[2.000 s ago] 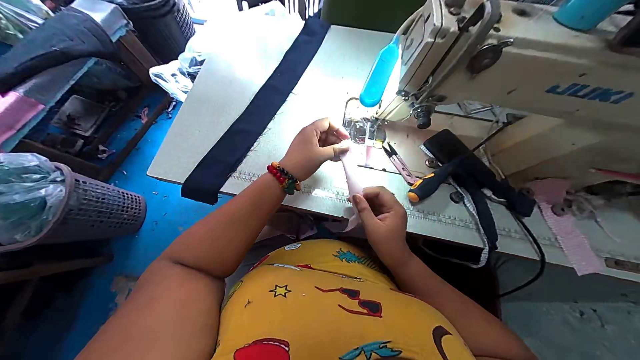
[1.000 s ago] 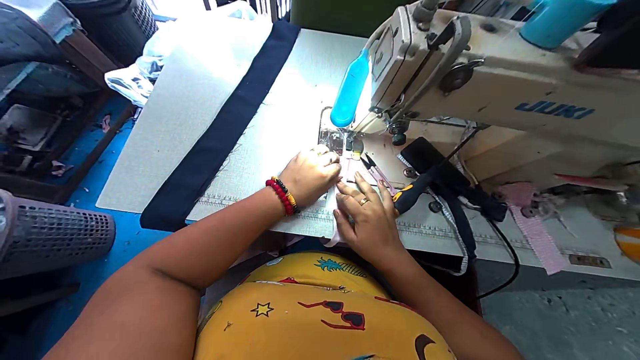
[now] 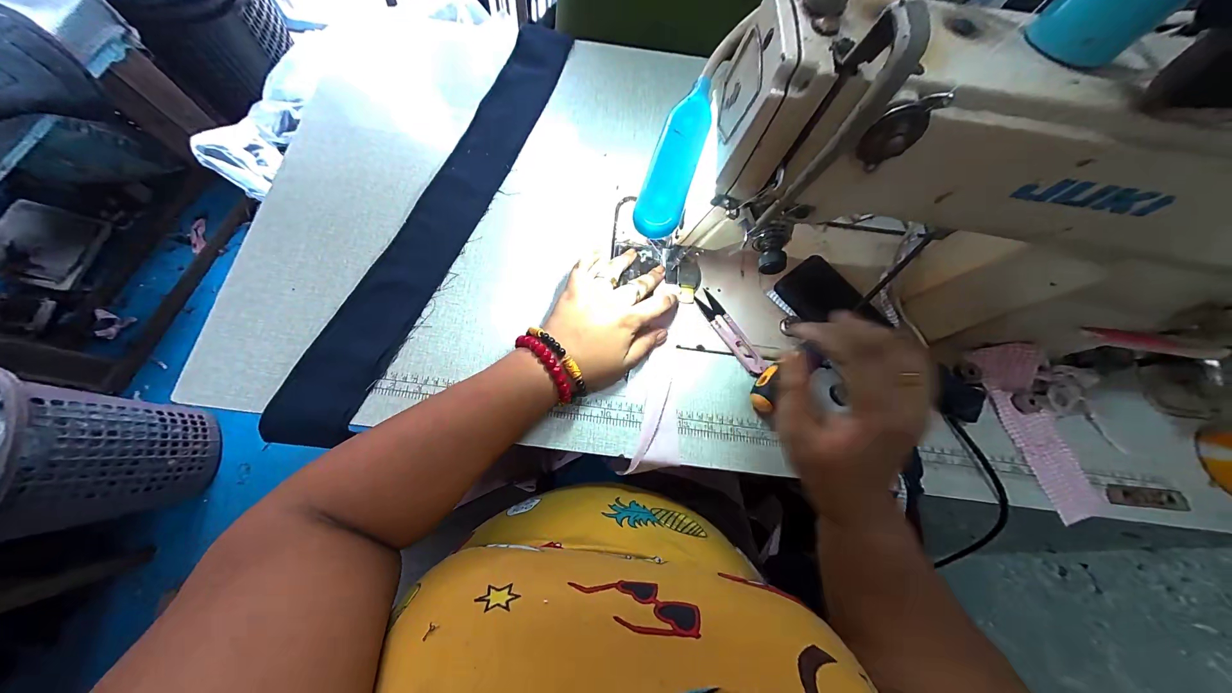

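My left hand (image 3: 611,318) lies flat at the needle area of a Juki sewing machine (image 3: 962,164), its fingertips beside the presser foot (image 3: 666,258). From under it a narrow pale pink fabric strip (image 3: 658,428) hangs over the table's front edge. My right hand (image 3: 852,404), blurred, is raised over the table to the right, near a screwdriver's orange and black handle (image 3: 765,388); whether it holds anything I cannot tell. Pink-handled thread snips (image 3: 733,335) lie between the hands. A light blue lamp or cover (image 3: 674,159) hangs above the needle.
A long navy fabric band (image 3: 423,241) crosses the table (image 3: 318,221) at left. A black phone-like object (image 3: 818,289) and dark straps lie right of the snips. Pink textured fabric (image 3: 1044,443) hangs at far right. A plastic basket (image 3: 115,452) stands on the left floor.
My right hand has left the pink strip and moved right, over the tools. My left hand, earlier pinching the strip, now lies flat by the presser foot.
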